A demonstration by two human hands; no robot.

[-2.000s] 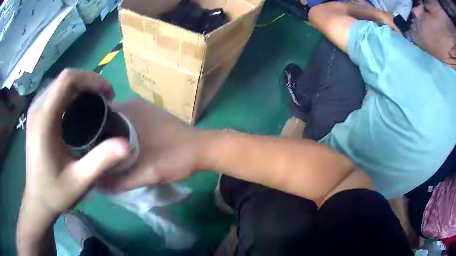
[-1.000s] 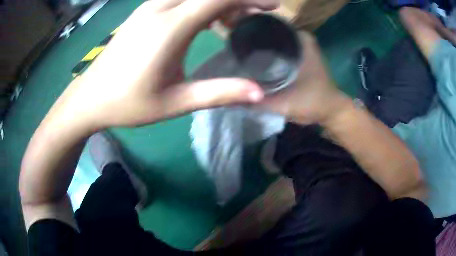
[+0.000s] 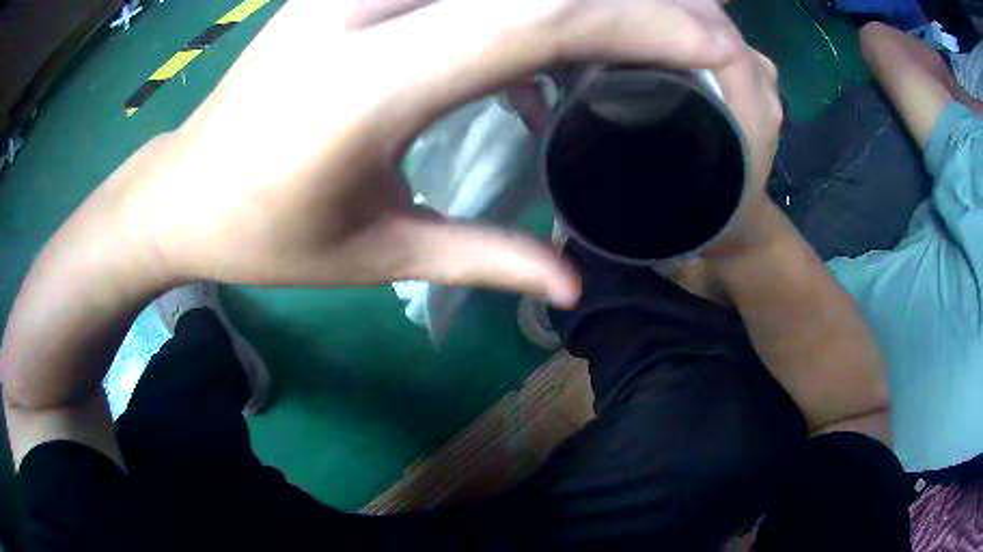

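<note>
A black hollow cylinder (image 3: 647, 167) is right of the upper middle, its round open mouth facing the camera and its inside dark. My right hand (image 3: 761, 146) is behind and at the right side of it, gripping it, partly hidden by it. My left hand (image 3: 345, 140) is large at the upper left. Its fingers arch over the cylinder's top edge; its thumb points right, apart from the cylinder. Whether the fingertips touch it is unclear. A white cloth (image 3: 469, 162) hangs behind my left hand, its lower tip showing below the thumb.
Green floor has yellow-black tape (image 3: 194, 54) at upper left. My black-clothed legs (image 3: 668, 399) and a grey shoe (image 3: 243, 356) are below. A brown slatted or layered edge (image 3: 485, 442) lies between my legs. A coworker in light blue (image 3: 916, 313) sits at the right.
The cylinder has shifted right and nearer the camera, with its mouth larger and facing me. My left hand has moved right with it. The brown carton has left the view.
</note>
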